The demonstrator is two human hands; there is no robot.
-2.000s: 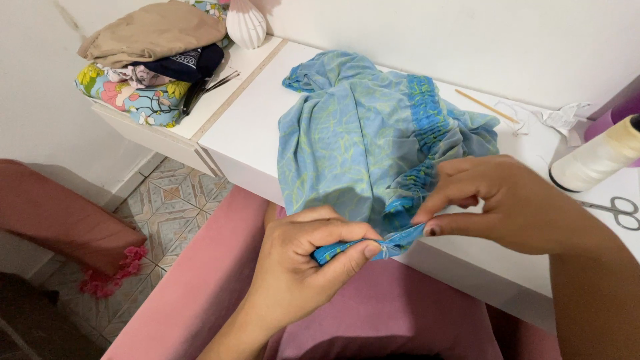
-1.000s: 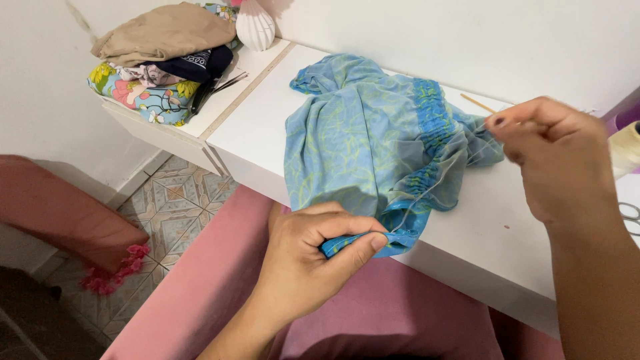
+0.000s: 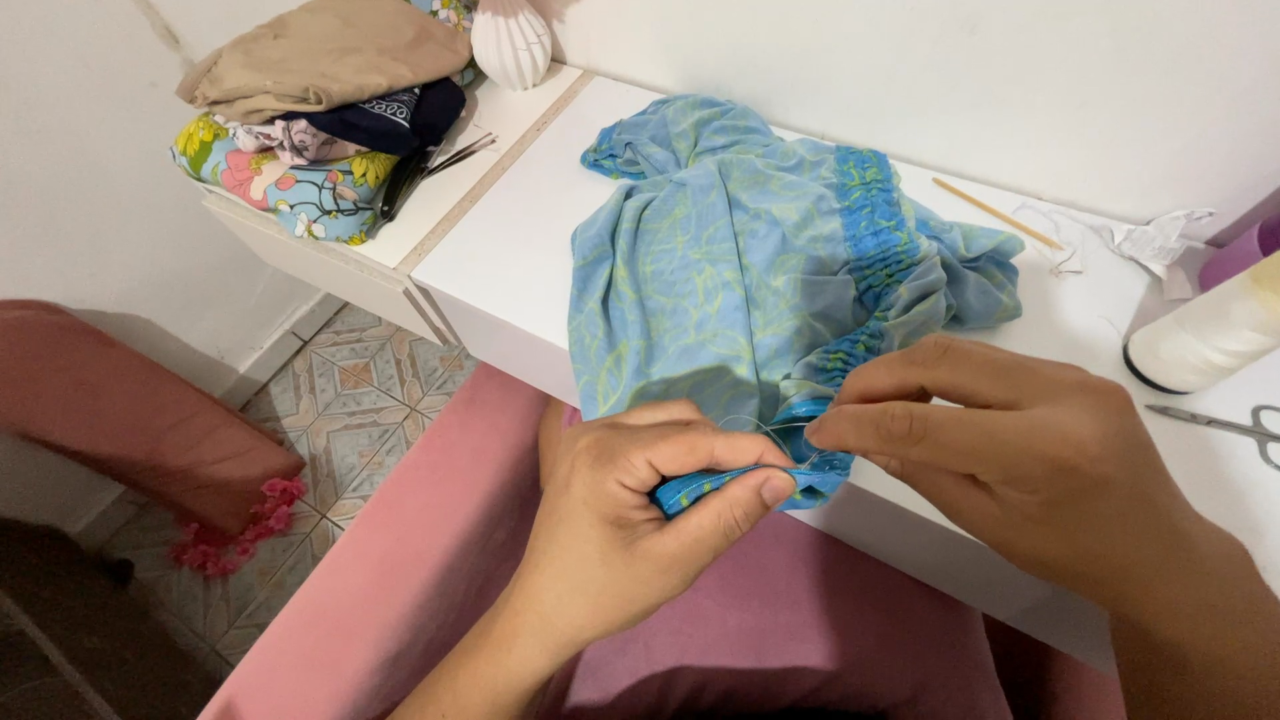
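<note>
A blue garment with a yellow-green pattern [image 3: 690, 270] and a gathered elastic band lies over the table's front edge. My left hand [image 3: 670, 500] pinches its bright blue hem between thumb and fingers. Just to the right, my right hand [image 3: 960, 430] has thumb and forefinger closed together at the hem. A thin pale thread [image 3: 760, 428] loops between the two hands. Whether a needle sits in the right fingertips cannot be made out; the fingers hide it.
Small scissors [image 3: 1225, 425], a large cone of white thread [image 3: 1205, 330], crumpled paper [image 3: 1160, 240] and a thin wooden stick [image 3: 997, 213] lie at the right. Folded fabrics [image 3: 330, 60], dark scissors [image 3: 405, 185] and a white vase [image 3: 511, 45] stand at the back left.
My right hand was at the hem, then raised away to the right, and is now back beside my left hand. The left hand has kept its hold on the hem.
</note>
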